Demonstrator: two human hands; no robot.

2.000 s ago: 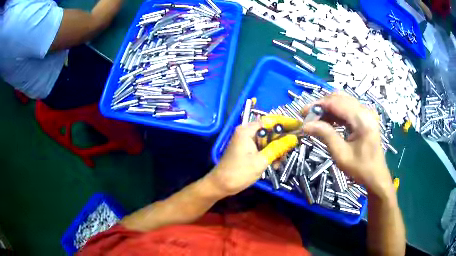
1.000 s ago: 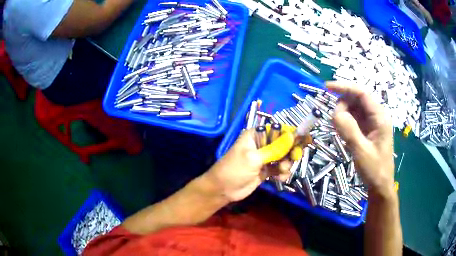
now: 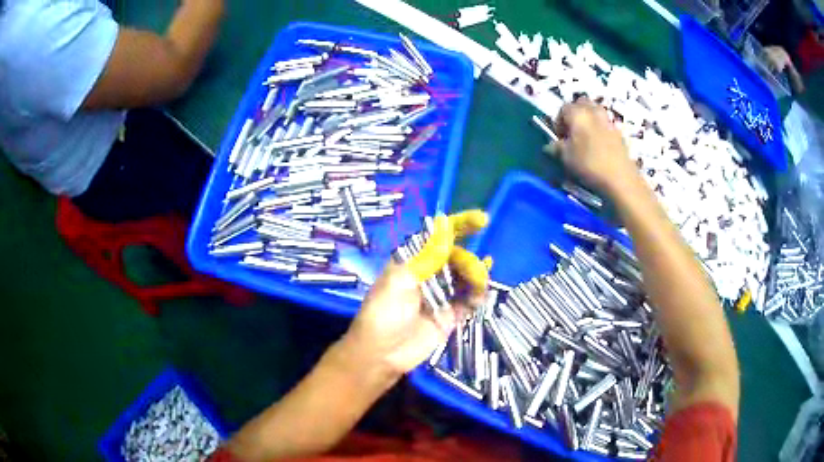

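Note:
My left hand (image 3: 407, 307), with yellow finger cots, holds several slim silver metal tubes (image 3: 417, 245) between the two blue trays. My right hand (image 3: 592, 144) is at the left edge of the white piece pile (image 3: 660, 117); its fingertips are at a tube lying on the table, and whether they grip it cannot be told. The near tray (image 3: 515, 212) is heaped with metal tubes (image 3: 542, 307) below and right of my left hand. The left tray (image 3: 458, 99) holds more tubes and thin red strands (image 3: 411, 200).
A far blue tray (image 3: 700, 54) with small parts and a clear bag of tubes (image 3: 795, 262) are at the right. A person in a light blue shirt (image 3: 45, 63) is at upper left by a red stool (image 3: 117, 248). A blue floor bin (image 3: 113, 442) is at lower left.
My left hand has moved left and up, turning the bundle. My right hand has moved up and left to the white pile's edge. The view has shifted, so the trays appear lower.

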